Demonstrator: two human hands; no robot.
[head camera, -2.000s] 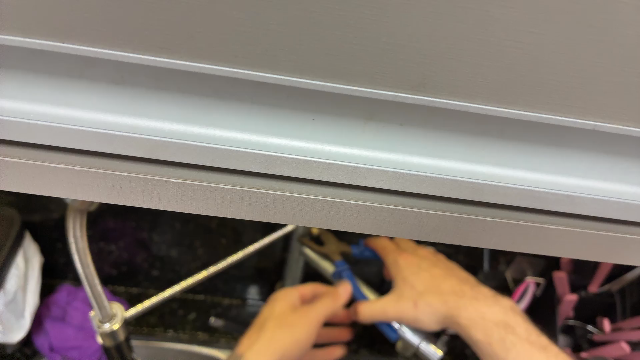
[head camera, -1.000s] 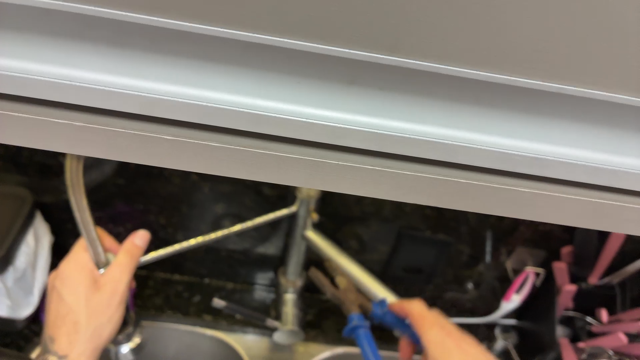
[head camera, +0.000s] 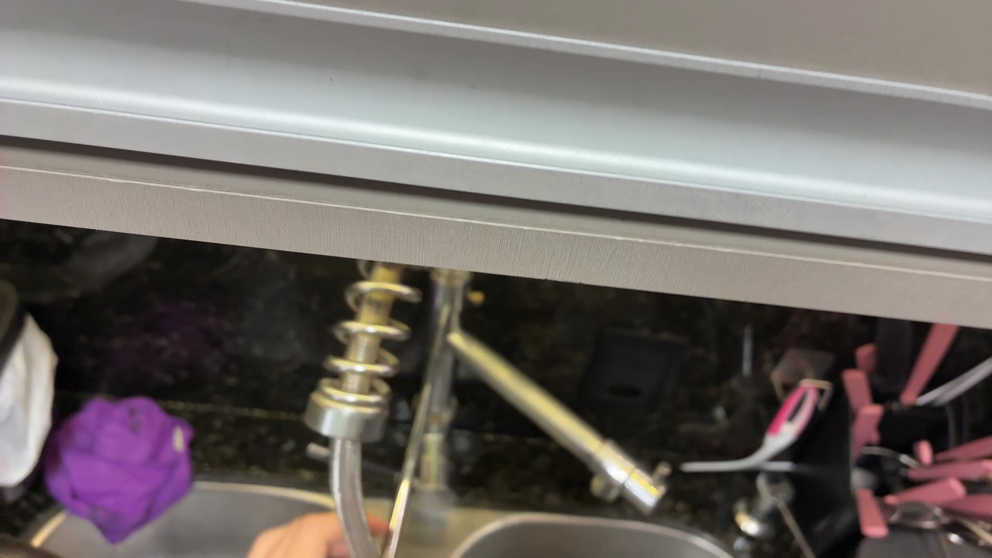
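A faucet's flexible hose (head camera: 349, 473) hangs with a metal coil spring (head camera: 364, 349) around its upper part and a metal collar (head camera: 346, 415) below the spring. My left hand (head camera: 310, 537) is at the bottom edge, partly behind the hose; its fingers are mostly hidden, so its grip cannot be made out. Beside the hose stands the faucet's chrome post (head camera: 442, 387), with a thin metal rod (head camera: 415, 457) slanting in front. From the post a chrome spout (head camera: 542, 395) angles down to the right. My right hand is out of view.
A grey cabinet edge (head camera: 496, 232) crosses above the faucet. Below are two steel sink basins (head camera: 240, 504), (head camera: 589, 535). A purple cloth bundle (head camera: 120, 465) sits at left beside a white bag (head camera: 27, 403). At right are a pink and white utensil (head camera: 790, 426) and several pink-handled items (head camera: 864, 418).
My left hand and the hose have moved right, toward the post. The spring and collar now show. My right hand and the blue-handled pliers it held have gone out of view.
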